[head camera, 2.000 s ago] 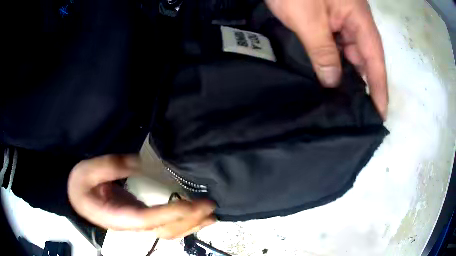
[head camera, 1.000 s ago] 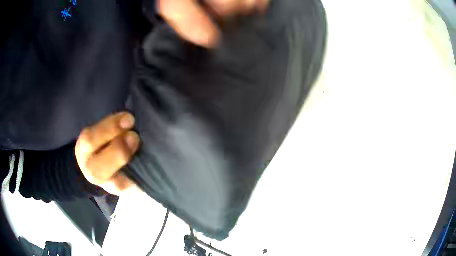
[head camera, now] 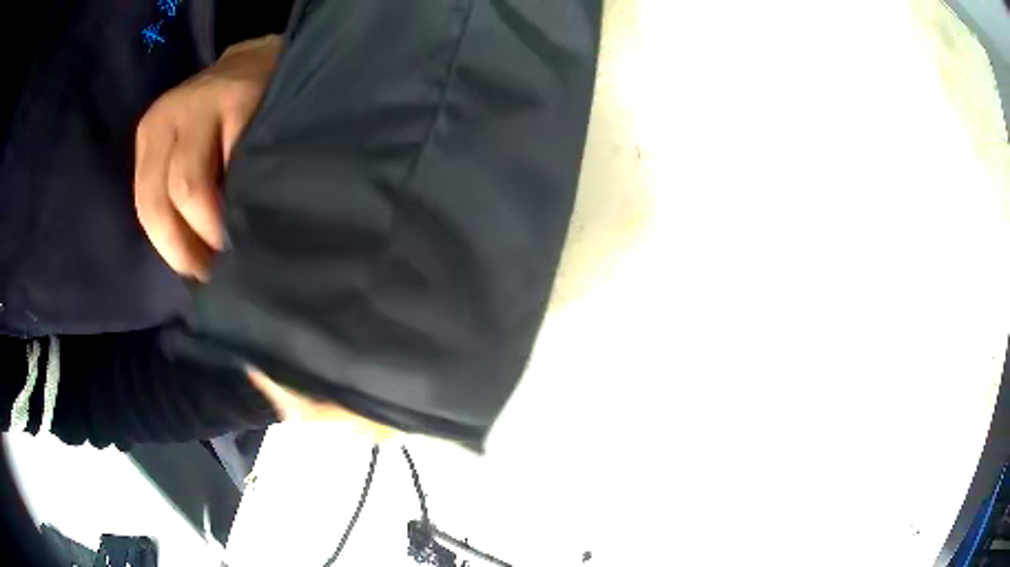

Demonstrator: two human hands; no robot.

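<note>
A black cloth bag (head camera: 410, 199) hangs across the middle, running from the top edge down to a pointed corner near the bottom. A seam runs down its panel, and a darker edge lies along its lower side. My left hand (head camera: 199, 166) comes from the top left, with its fingers curled onto the bag's left edge. My right hand (head camera: 321, 415) shows only as a strip of skin below the bag's lower edge. Its fingers are hidden by the cloth, and I cannot tell whether they are inside or behind it. No zip or label shows.
The whitish rounded tabletop (head camera: 775, 277) fills the right side. A black cable with a small dark fitting (head camera: 426, 543) lies at the bottom. Dark clothing with blue stitching (head camera: 89, 199) is at the left, above a dark sleeve with pale stripes. A dark object (head camera: 127, 550) is at the bottom left.
The bag has turned; its label and zip, seen earlier, are out of sight. My left hand has moved left and down onto the bag's edge. My right hand has gone mostly behind or into the cloth.
</note>
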